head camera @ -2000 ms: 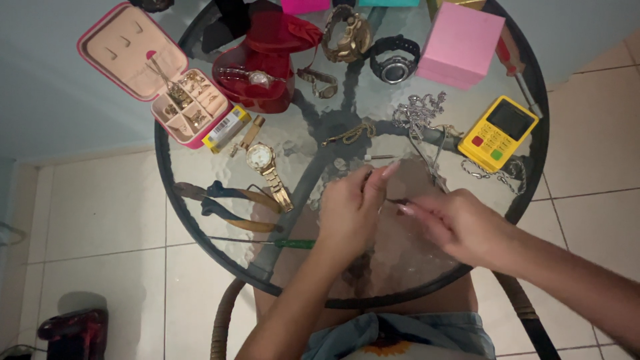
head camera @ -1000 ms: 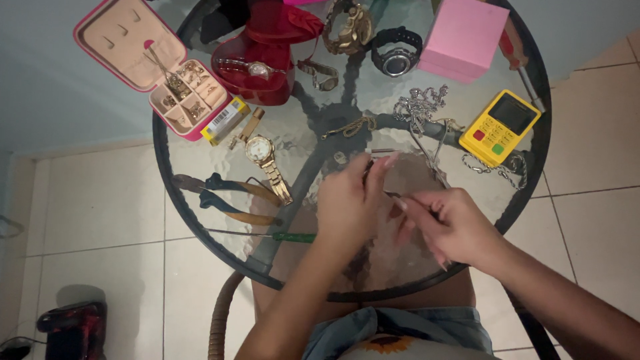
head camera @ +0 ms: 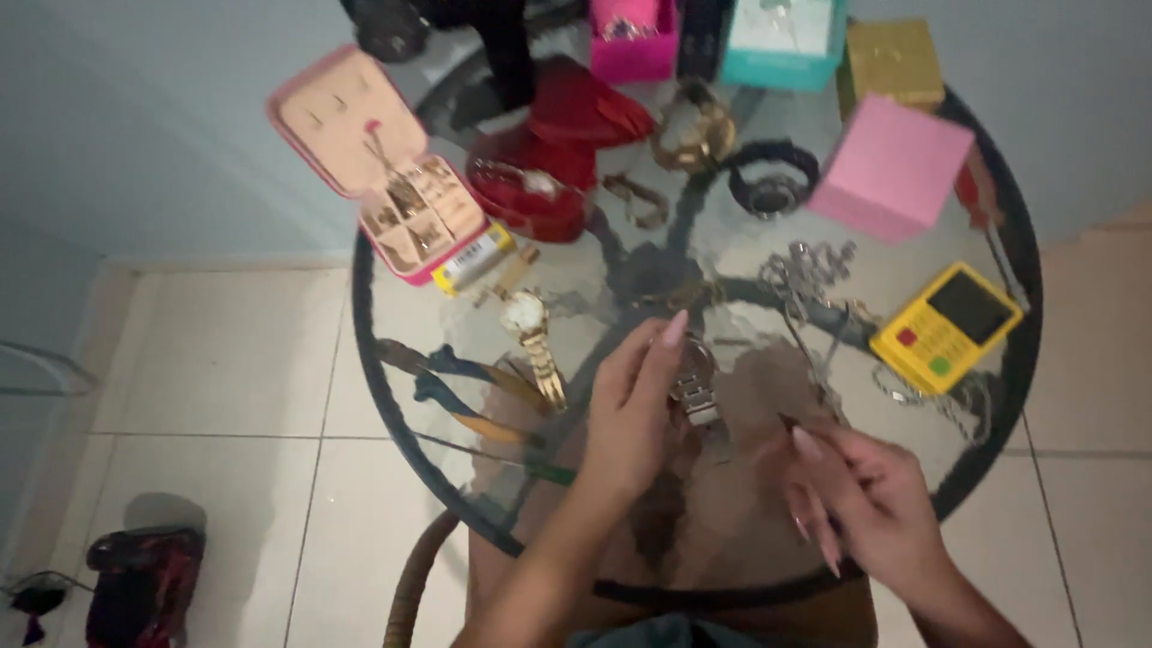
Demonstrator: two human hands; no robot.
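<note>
My left hand (head camera: 634, 405) is closed on a silver metal-link wristwatch (head camera: 697, 387), whose bracelet hangs beside the fingers above the glass table (head camera: 576, 540). To its right my right hand (head camera: 864, 495) pinches a small dark thing (head camera: 788, 421) between thumb and finger; what it is cannot be told. Left of my left hand lie a gold-coloured wristwatch (head camera: 525, 315), pliers with blue and orange handles (head camera: 477, 423) and a green-handled tool (head camera: 544, 472). Silver chains (head camera: 810, 270) lie beyond my right hand.
An open pink jewelry case (head camera: 423, 216), a red heart-shaped box (head camera: 540, 211), a black watch (head camera: 772, 184), a gold-toned watch (head camera: 697, 135), a pink box (head camera: 891, 171), a yellow card reader (head camera: 947, 328) and a red-handled screwdriver (head camera: 976, 193) surround the work spot. A chair arm (head camera: 418, 576) is below.
My hands have moved apart, and the silver watch bracelet beside my left hand now shows. The view has shifted somewhat.
</note>
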